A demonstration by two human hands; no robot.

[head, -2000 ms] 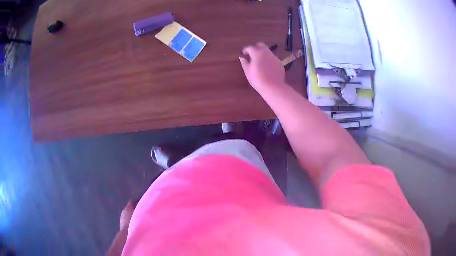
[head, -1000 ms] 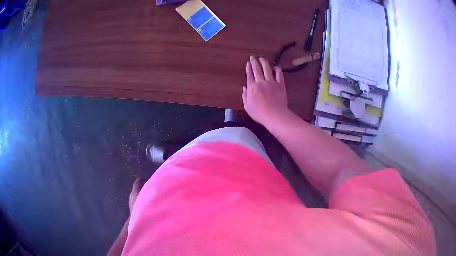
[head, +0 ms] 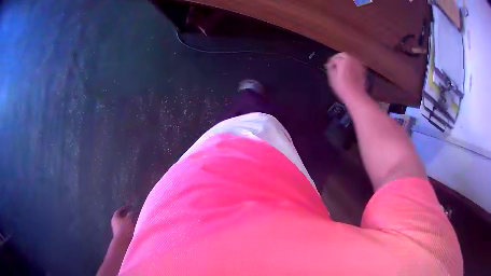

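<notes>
My right hand [head: 346, 75] is blurred, with its fingers curled, beside the front edge of the brown desk [head: 371, 32]. I see nothing in it, but its palm side is hidden. My left hand [head: 123, 220] hangs low at the left beside my body, small and dark; I cannot make out anything in it. A stack of clipboards with papers [head: 448, 56] lies at the desk's right end, metal clips towards me. A dark curved tool [head: 407, 44] lies on the desk just left of the stack.
The dark floor [head: 107, 97] spreads to the left. A thin cable [head: 237, 52] runs under the desk. Dark objects [head: 339, 121] stand below the desk near my right forearm. A blue-and-white card [head: 363, 2] is cut off at the top edge. A white wall is at the right.
The view has swung left and down, so the desk now sits at the upper right. My right hand has left the desktop and its fingers have gone from spread to curled.
</notes>
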